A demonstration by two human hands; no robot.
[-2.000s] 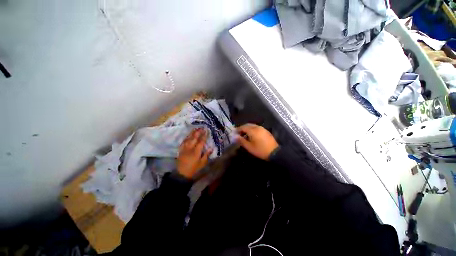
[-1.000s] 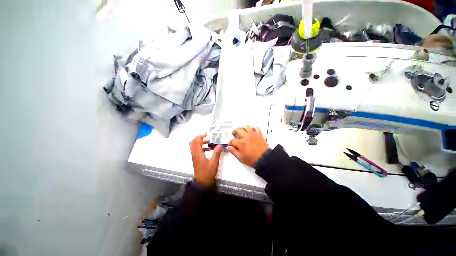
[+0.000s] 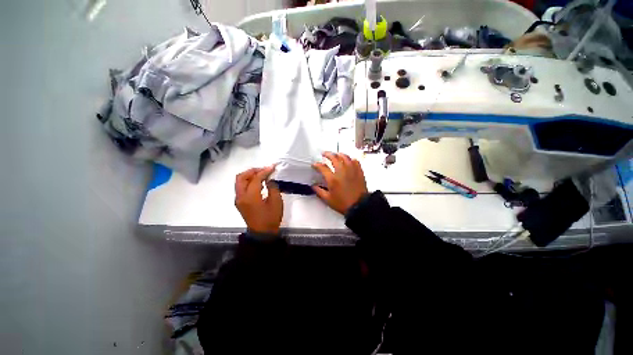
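A long pale pocket piece (image 3: 291, 114) lies on the white machine table, running away from me, with a dark-blue facing strip (image 3: 295, 187) at its near end. My left hand (image 3: 259, 200) holds the left corner of that end between thumb and fingers. My right hand (image 3: 343, 183) rests on the right side of the same end, fingers on the cloth and thumb at the dark strip. The needle area (image 3: 378, 145) of the sewing machine is to the right of my right hand, apart from the cloth.
A crumpled grey cloth pile (image 3: 180, 97) is at left. The machine head (image 3: 486, 104) stands at right. Thread snips (image 3: 451, 184), a black-handled tool (image 3: 477, 161) and a smartphone (image 3: 554, 213) lie at right. A lower cloth stack (image 3: 191, 305) is below the table edge.
The view has swung from the lower stack up to the table. Since one second ago, the near end has been spread wider, showing more dark strip, with both hands still on it.
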